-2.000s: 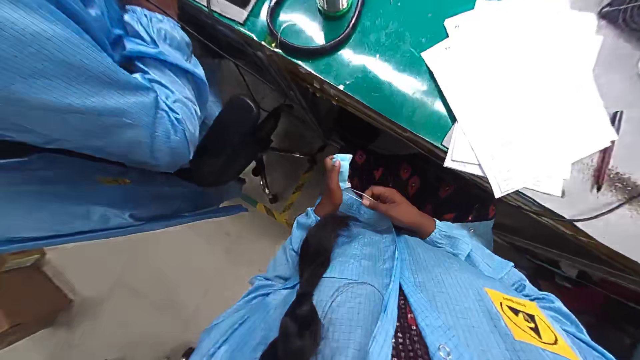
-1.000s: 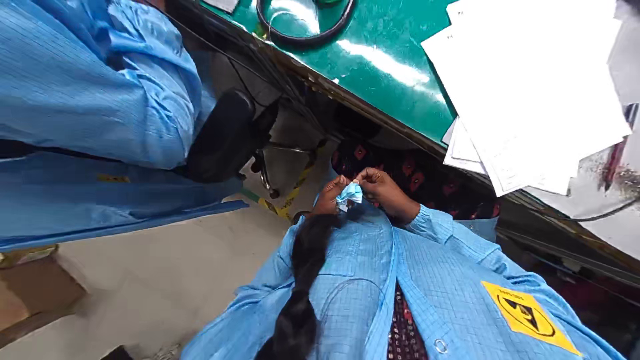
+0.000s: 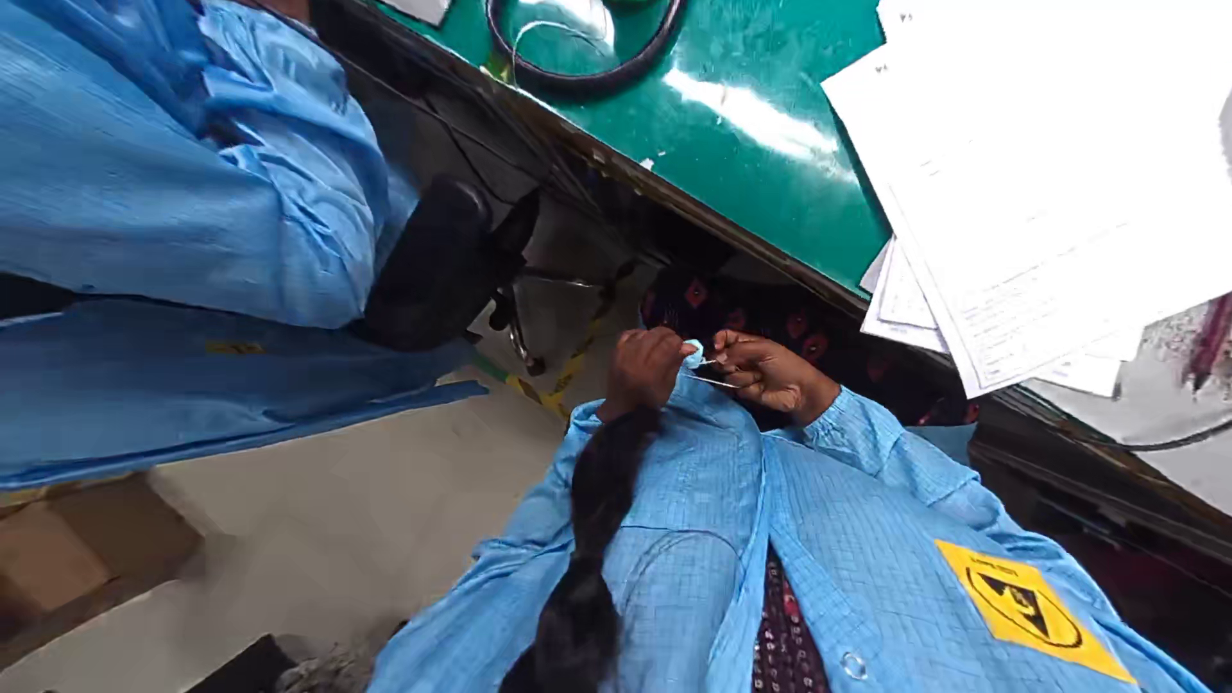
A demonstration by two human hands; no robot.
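My left hand (image 3: 643,370) is closed around a small crumpled light-blue piece (image 3: 693,354), which looks like cloth or thin sheet; only a bit of it shows past the fingers. Just to the right, my right hand (image 3: 770,373) pinches a thin whitish strand or tip at the edge of that piece. A thin pale metal tool, perhaps tweezers (image 3: 714,382), also sticks out of my right hand toward the left one. Both hands are close together in front of my blue smock (image 3: 712,462), below the bench edge.
A green-topped bench (image 3: 760,192) crosses above my hands, with a black cable loop (image 3: 577,85) and overlapping paper sheets (image 3: 1039,212). At left, a co-worker's blue sleeve (image 3: 289,183) is beside a black chair (image 3: 428,269). A cardboard box (image 3: 87,553) stands on the floor.
The light-blue piece stood up flat from my left hand, then was bunched between both hands; now it is mostly inside my left fingers. My right hand has drawn slightly away to the right.
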